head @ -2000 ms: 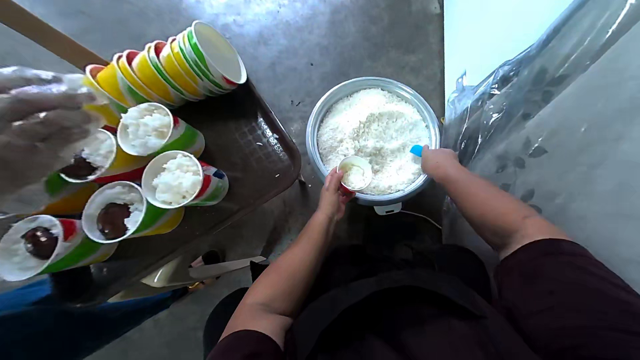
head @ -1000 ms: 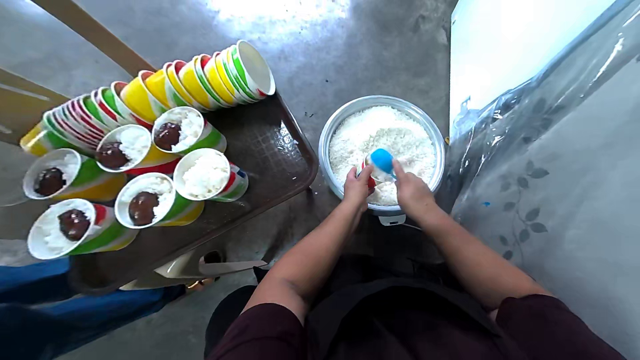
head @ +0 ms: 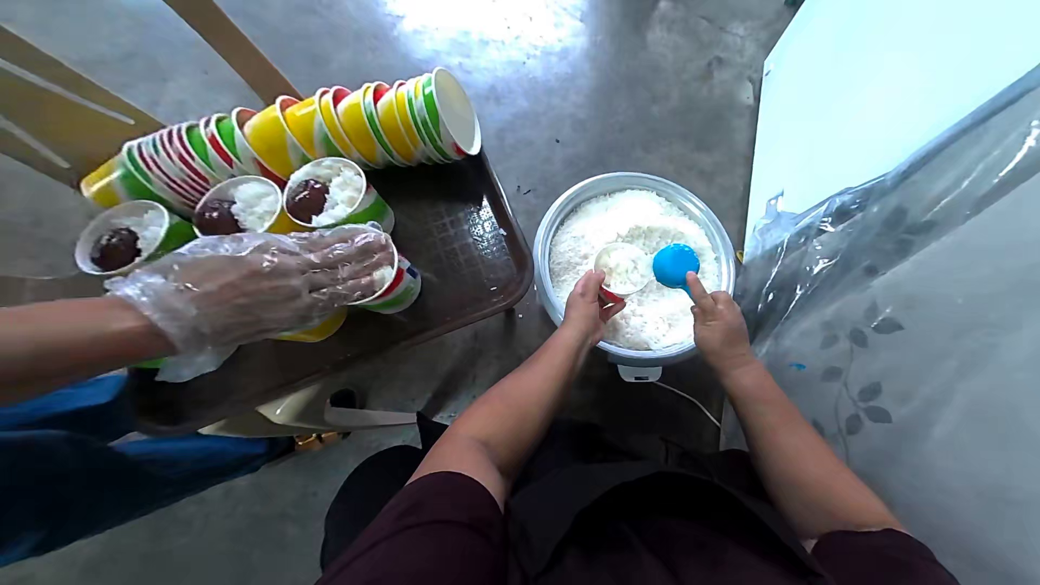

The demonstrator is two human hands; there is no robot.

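Note:
My left hand [head: 591,306] grips a paper cup [head: 623,269] with white rice in it, over the near left part of a round rice cooker pot [head: 555,213]. Beside the cup, my right hand [head: 720,325] is closed around the handle of a blue plastic scoop [head: 675,266], whose rounded back faces up. Cooked white rice [head: 630,213] fills much of the pot, with a hollow near the cup and scoop.
On a brown tray [head: 510,244] at left stand cups of rice, several with a dark topping [head: 116,249], beside a long row of nested paper cups [head: 357,122]. A co-worker's plastic-gloved hand [head: 268,280] is over the cups. Clear plastic sheeting [head: 894,236] hangs at right.
My hands, together over the near side of the pot a second ago, are now apart, with the scoop right of the cup. The co-worker's gloved hand has come in over the tray.

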